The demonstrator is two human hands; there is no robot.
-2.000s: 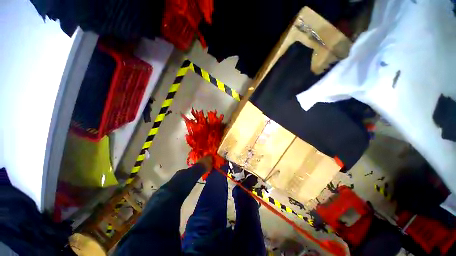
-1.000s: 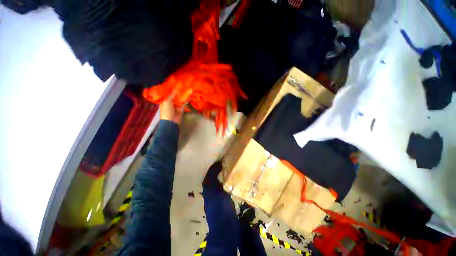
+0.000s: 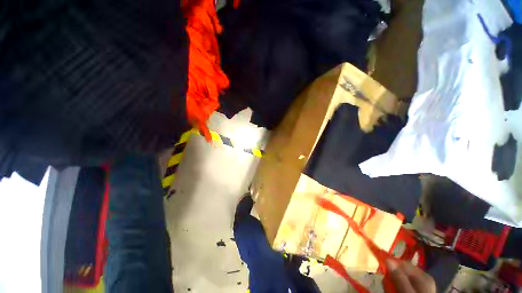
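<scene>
My right hand (image 3: 411,279) is at the bottom right edge, partly cut off, with its fingers closed on an orange-red tie strip (image 3: 366,237). The strip runs up and left in front of the carton, with another length below. My left hand is not visible; only its dark sleeve (image 3: 137,223) shows, reaching up to the black fabric mass, which covers its end. A bunch of orange-red strips (image 3: 204,68) hangs at the upper middle, beside the black fabric mass (image 3: 86,74).
An open cardboard carton (image 3: 289,154) stands in the middle with a black fabric panel (image 3: 360,160) over it. A white cover cloth (image 3: 446,114) hangs at the right, with black pieces (image 3: 505,157) on it. A red basket (image 3: 481,243) is lower right. Yellow-black tape (image 3: 176,163) marks the floor.
My left hand has left the orange-red bunch and gone out of sight; the bunch now hangs narrower. The black mass fills more of the upper left. My right hand has appeared, holding a strip.
</scene>
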